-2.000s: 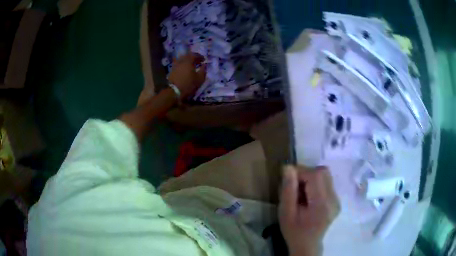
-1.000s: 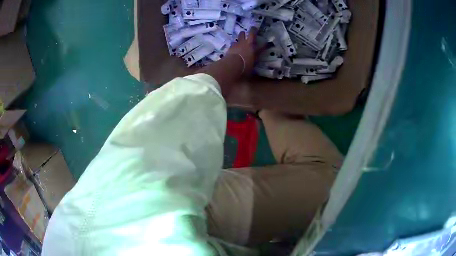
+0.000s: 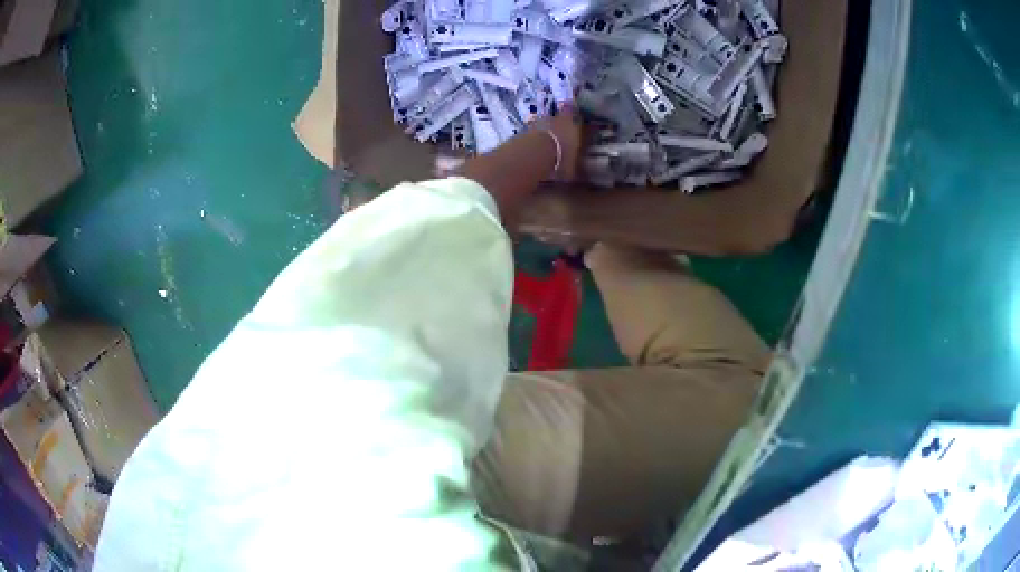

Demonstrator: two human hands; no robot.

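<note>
An open brown carton (image 3: 693, 223) stands on the floor at the top of the view, filled with many white-grey handle shells (image 3: 447, 67). My left hand (image 3: 568, 136) reaches into the carton's near side among the shells. Its fingers are blurred and partly hidden, so I cannot tell whether it holds a shell. A white bracelet is on the wrist. My right hand is not in view.
The green bench (image 3: 940, 223) with its pale curved edge (image 3: 833, 257) is at the right. White parts (image 3: 951, 492) lie at the lower right. Brown boxes (image 3: 106, 385) stand at the left on the green floor (image 3: 201, 145). A red object (image 3: 548, 318) is below the carton.
The view has swung from the bench down to the carton, and my right hand has left the picture. Since one second ago my left hand sits slightly lower, and white parts have appeared at the lower right.
</note>
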